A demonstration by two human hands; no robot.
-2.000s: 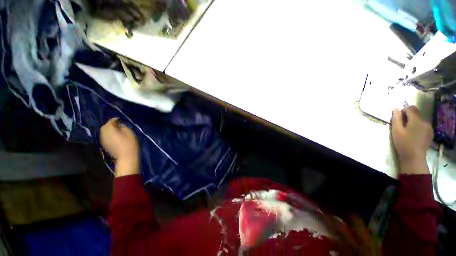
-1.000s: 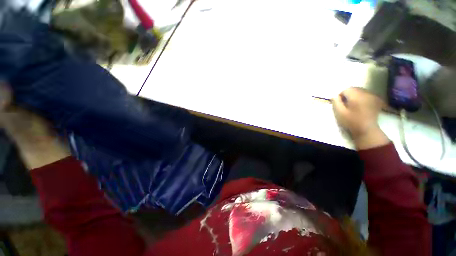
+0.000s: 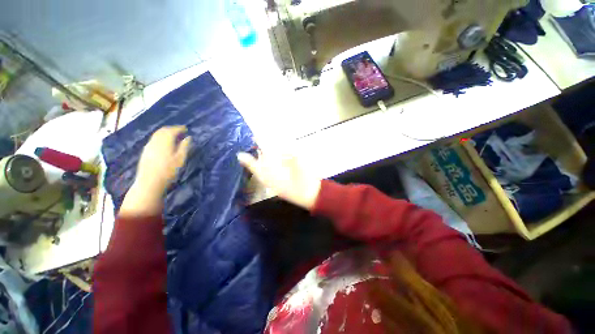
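Note:
A shiny navy quilted garment piece [image 3: 209, 189] lies over the table's front edge and hangs down toward the wearer's lap. My left hand [image 3: 160, 160] rests on top of it, fingers bent and thumb a little apart, with no fold seen in its grip. My right hand [image 3: 284, 175] is at the piece's right edge, one finger stretched onto the fabric. Its other fingers are blurred against the pale table, so a grip on the edge cannot be made out.
The sewing machine [image 3: 365, 23] stands at the top. A lit smartphone [image 3: 367, 78] with a white cable lies before it, dark strips [image 3: 461, 77] and black-handled scissors [image 3: 505, 60] to its right. An open wooden drawer [image 3: 530, 229] holds fabric. A red-pink cone [image 3: 59, 158] is at left.
The view has swung right. The navy piece has moved from the lap and left side up onto the table. Both hands are now at it; my right hand was on the bare table before.

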